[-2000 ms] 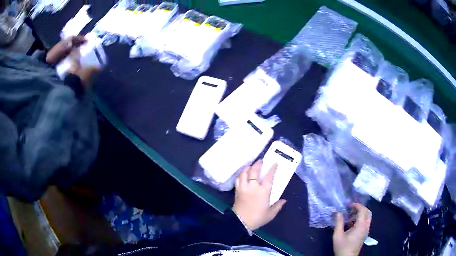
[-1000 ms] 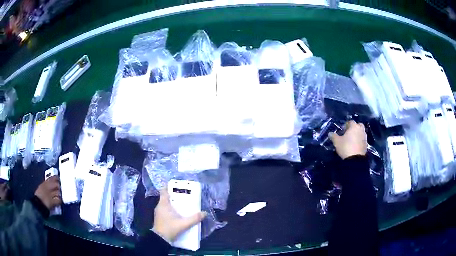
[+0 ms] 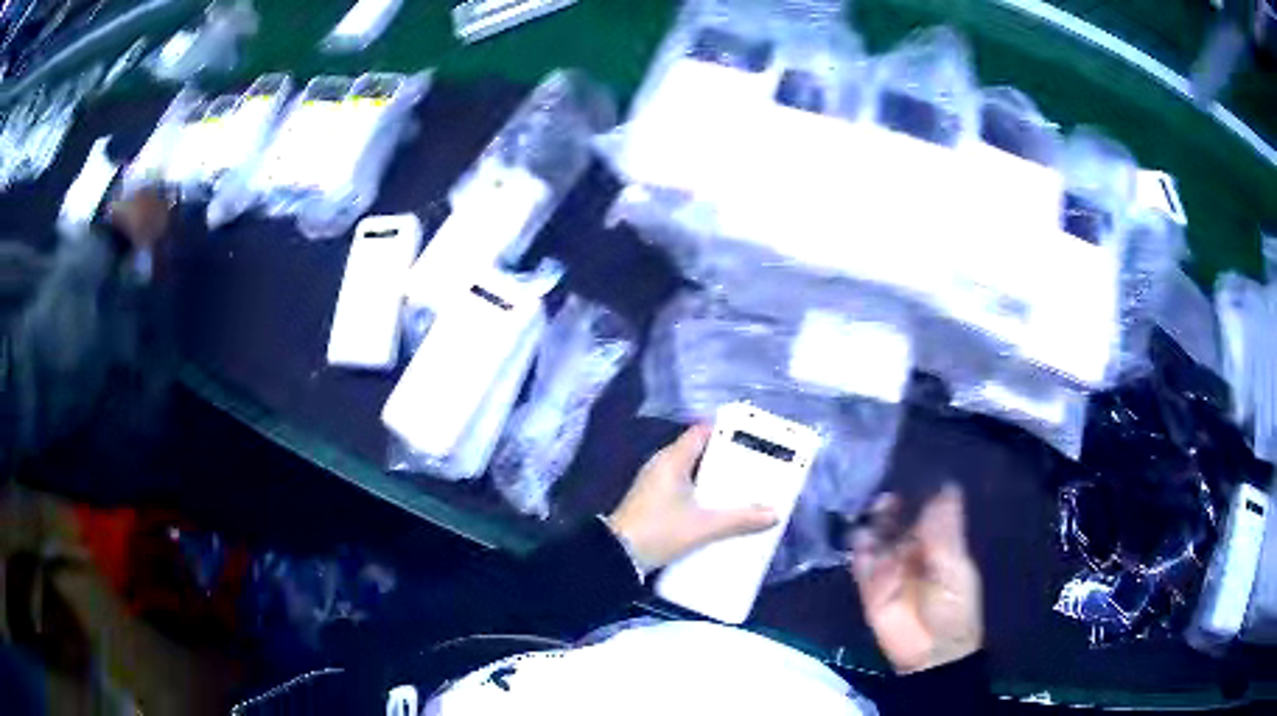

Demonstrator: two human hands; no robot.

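A white slab device, likely a power bank (image 3: 740,511), with a dark window near its far end, is held in my left hand (image 3: 686,506) above the dark mat. My right hand (image 3: 920,576) is blurred, to the right of the device, fingers raised and apart. Whether it holds anything small cannot be told. Crinkly clear poly bags (image 3: 840,476) lie behind the device and between my hands. A small white pad (image 3: 850,354) lies just beyond, before a wide row of bagged devices (image 3: 868,182).
Loose and bagged devices (image 3: 375,291) lie at left, with an empty-looking clear bag (image 3: 567,399) beside them. Yellow-marked bagged devices (image 3: 322,140) are farther left. Glossy black film (image 3: 1141,490) is heaped at right, near another device (image 3: 1238,567). Another person's hand (image 3: 140,221) is at far left.
The view has turned back from the right. My left hand still holds the device, now more tilted. My right hand has left the black film and come near the device.
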